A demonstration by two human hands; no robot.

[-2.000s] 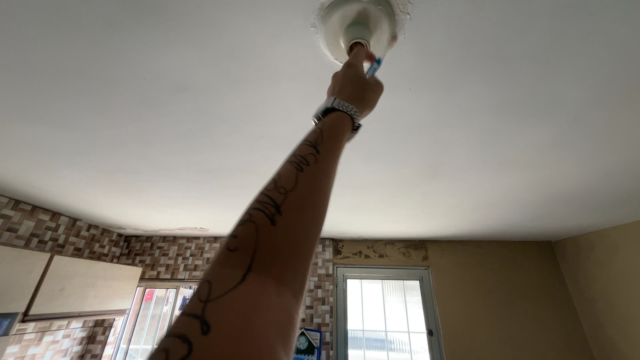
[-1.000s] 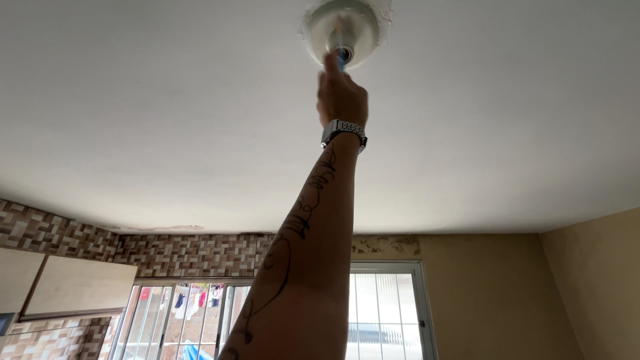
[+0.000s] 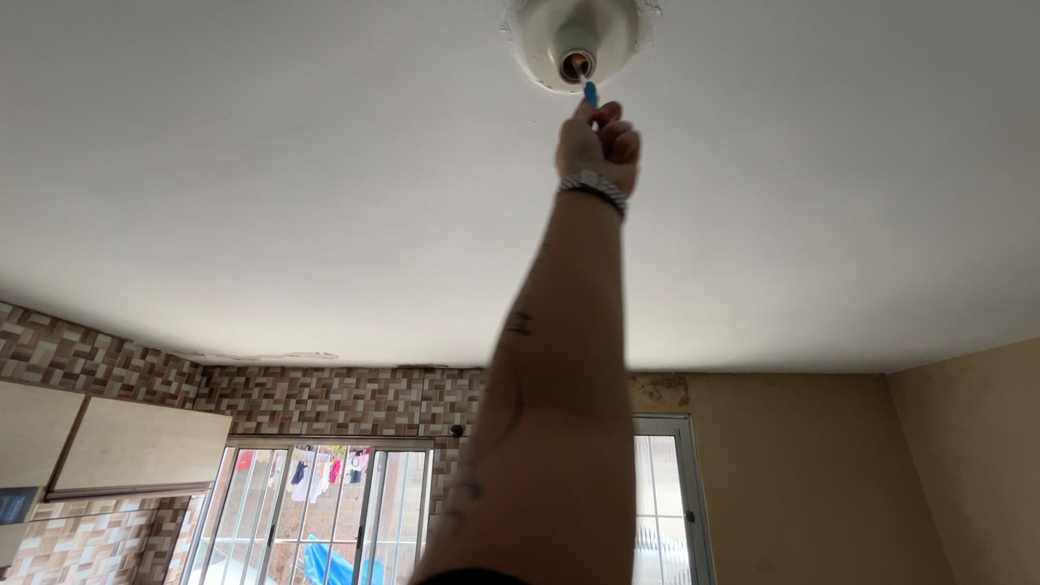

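Note:
My left hand [image 3: 600, 146], with a metal-banded watch [image 3: 595, 185] on its wrist, is raised to the ceiling and closed around a slim tool [image 3: 591, 93]. This tool has a blue part and a thin pale shaft; its exact kind cannot be told. The shaft points up into the open mouth of a lamp socket [image 3: 577, 65], where its tip is hard to make out. Inside the socket some copper-coloured metal shows, and no bulb is in it. The socket sits in the middle of a pale round ceiling fixture [image 3: 536, 41]. My right hand is out of view.
Rough, chipped plaster rings the fixture on the white ceiling [image 3: 325, 179]. Low at the left are wall cabinets [image 3: 142, 447], mosaic tiles [image 3: 325, 398] and a barred sliding window [image 3: 325, 443] with laundry outside. Another window [image 3: 695, 496] stands behind my forearm, beside a tan wall [image 3: 796, 471].
My left hand was up against the socket, covering part of it; now it is lower, and the socket mouth and the tool's shaft show. The view has shifted somewhat.

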